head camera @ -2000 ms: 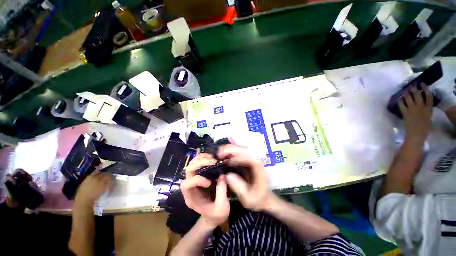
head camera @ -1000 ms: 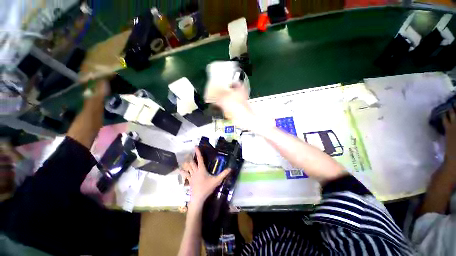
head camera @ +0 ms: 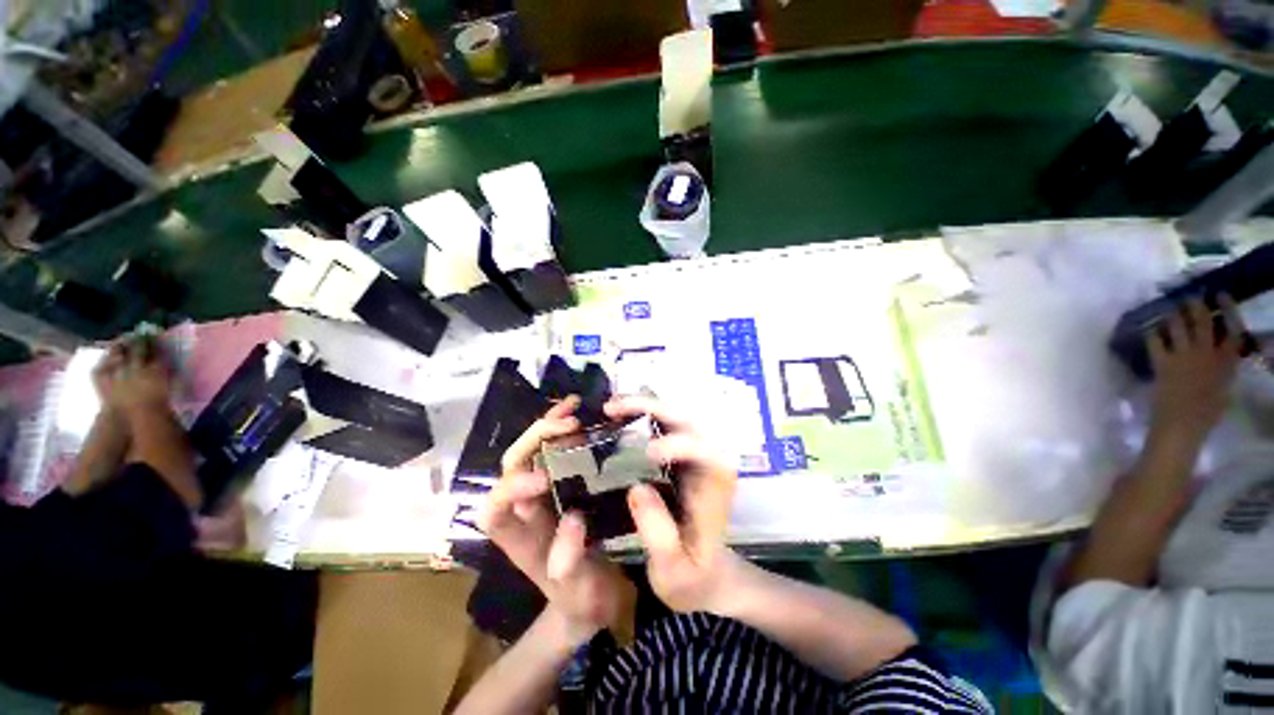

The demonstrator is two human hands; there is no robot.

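A small black carton (head camera: 604, 482) with a lighter, glossy side facing up is held between both hands above the near edge of the bench. My left hand (head camera: 538, 524) grips its left side. My right hand (head camera: 689, 517) grips its right side. The fingers hide its edges, and I cannot tell whether it is open. Black part-folded cartons (head camera: 496, 419) lie just behind and left of the hands. Open black retail boxes with white flaps (head camera: 524, 231) stand at the back left of the printed cardboard mat (head camera: 894, 377).
A green conveyor belt (head camera: 866, 126) runs behind the bench, carrying a bagged cylinder (head camera: 676, 210) and open boxes (head camera: 1097, 147). A neighbour's hands (head camera: 136, 377) are at the left. Another neighbour's hand (head camera: 1190, 342) holds a dark box at the right.
My right hand has come back from the boxes near the belt to join my left. Both now hold the small black carton. Another open box now stands at the back left.
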